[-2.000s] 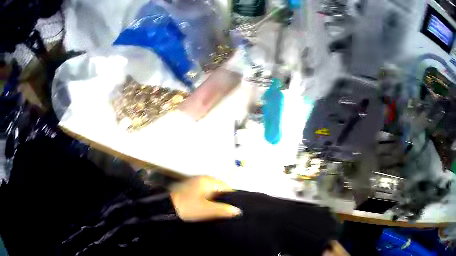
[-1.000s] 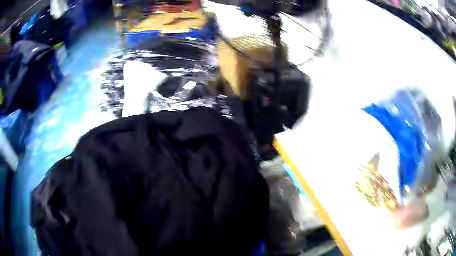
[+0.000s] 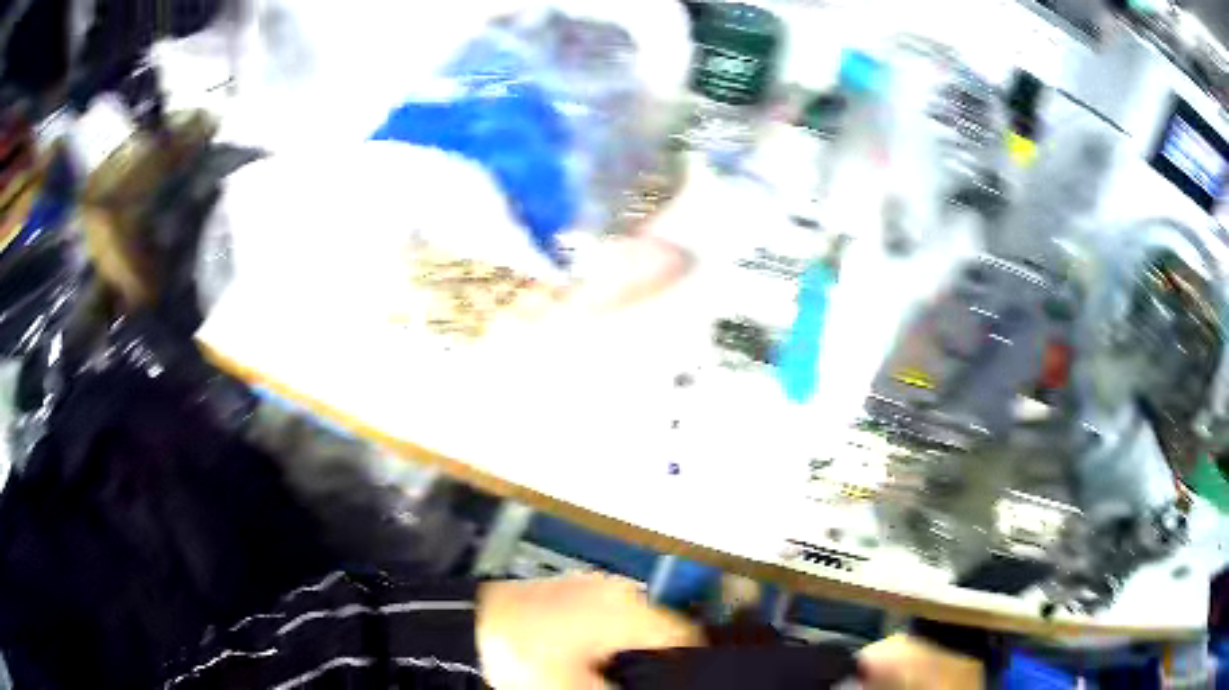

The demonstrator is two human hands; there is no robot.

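My left hand [image 3: 573, 631] is at the bottom centre, in front of the table edge, its fingers on a dark garment [image 3: 741, 666]. My right hand [image 3: 927, 663] is to its right, partly cut off by the bottom edge, on the other end of the same cloth. Both hands are blurred. The grey button sewing machine [image 3: 964, 337] with a yellow triangle stands above and right of the hands. The cloth is below the table edge, apart from the machine's lower front.
Loose gold buttons [image 3: 465, 290] lie at left below a blue plastic bag [image 3: 519, 148]. A turquoise handle [image 3: 806, 330] stands left of the machine. A dark green thread cone [image 3: 732, 54] is behind. The wood-edged table [image 3: 539, 496] curves across. A dark garment pile [image 3: 135, 499] lies at left.
The view swung left to the dark pile, with no hands seen, then back to the table. Compared with the first frame, the hands and cloth are lower, and both hands now show on the cloth.
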